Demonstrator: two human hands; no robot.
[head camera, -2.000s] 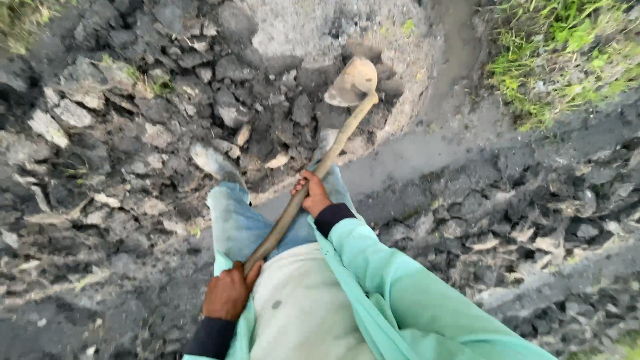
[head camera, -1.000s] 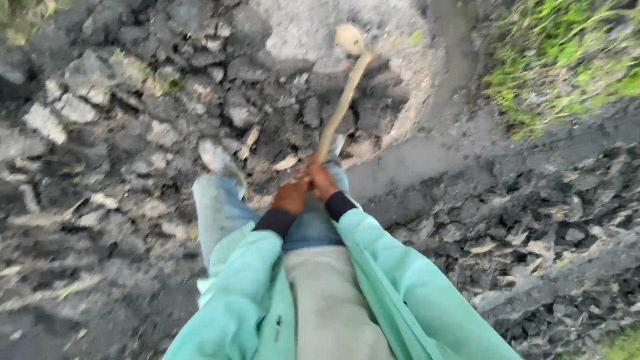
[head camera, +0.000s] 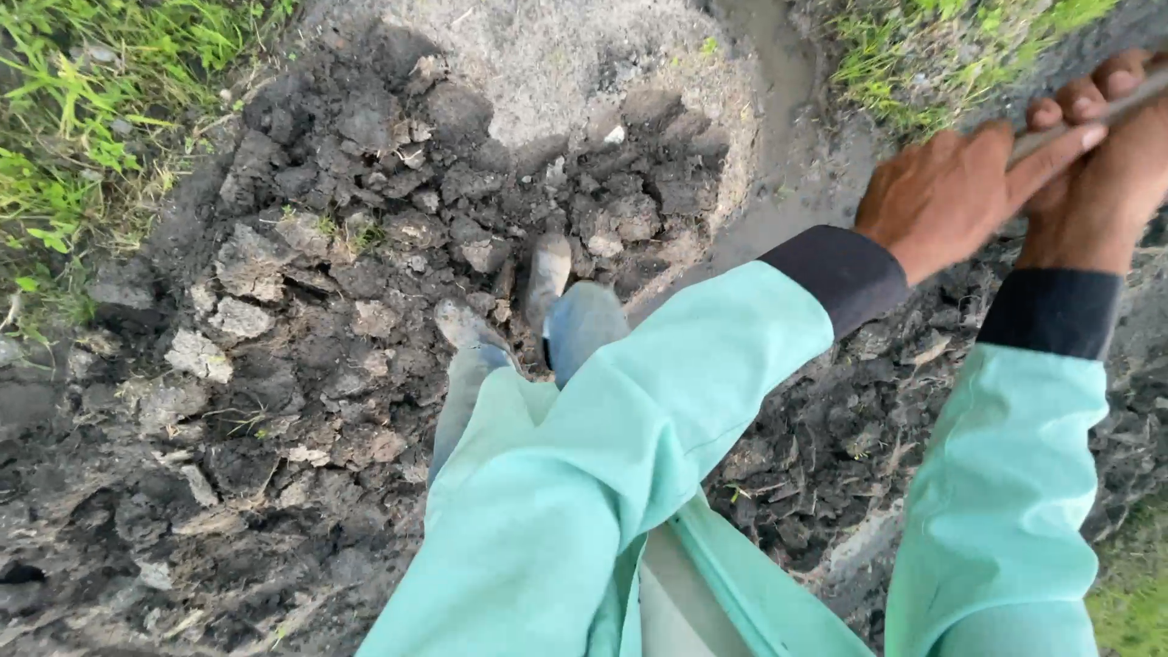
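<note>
Both my hands are raised at the upper right, close together on the wooden handle (head camera: 1131, 102) of a hoe. My left hand (head camera: 949, 196) grips it with the index finger lying along the wood. Just beyond, my right hand (head camera: 1095, 173) is wrapped round the same handle, its fingers curled over the top. The handle runs off the right edge, so the hoe's blade is out of view. Below my body, my muddy boots (head camera: 549, 274) stand among dark broken clods of soil (head camera: 365, 301).
Grass grows at the upper left (head camera: 100, 119) and upper right (head camera: 912, 64). Pale smooth ground (head camera: 566, 55) lies at the top centre, beside a wet muddy channel (head camera: 785, 100). More rough clods (head camera: 803, 456) cover the ground at the lower right.
Both hands, together on the handle in front of my legs a second ago, have swung up to the right. The hoe's blade has left the view from the top centre.
</note>
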